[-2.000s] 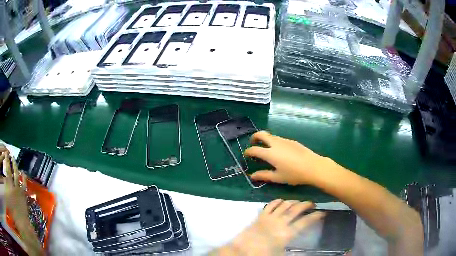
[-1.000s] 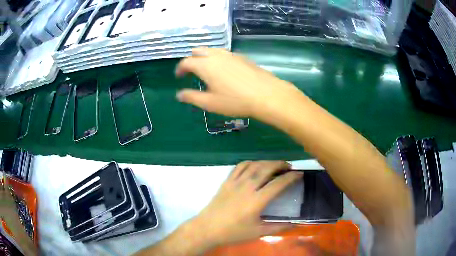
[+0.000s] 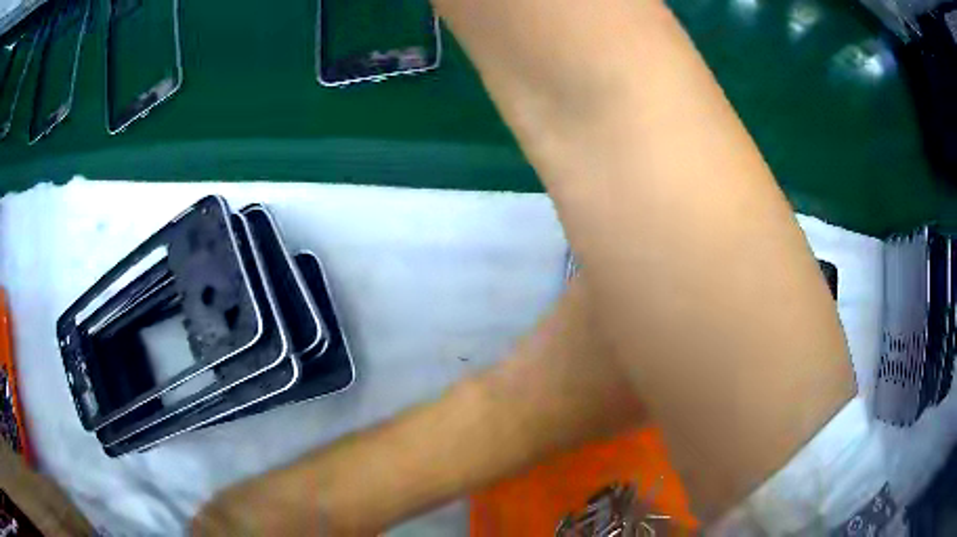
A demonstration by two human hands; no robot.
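Observation:
My right forearm (image 3: 672, 210) crosses from lower right to the top edge; my right hand is beyond the picture. My left forearm (image 3: 420, 446) runs behind it, which hides my left hand. A dark corner (image 3: 829, 278), likely of a phone frame, shows right of my right arm. A stack of fanned black phone frames (image 3: 215, 304) lies on the white cloth (image 3: 441, 315) at left. An orange tray (image 3: 514, 503) with small metal slivers (image 3: 609, 516) is partly covered by my arms.
Single phone frames (image 3: 383, 65) lie apart on the green belt (image 3: 262, 152), several at upper left. Another stack of frames (image 3: 908, 336) stands at the right edge. Part of a second orange tray (image 3: 8, 378) shows at the left edge, with part of another person's arm below it.
The view has tipped down towards the bench. My right hand has left the picture over the top, and my left hand has gone behind my right forearm. Metal slivers now show in the orange tray.

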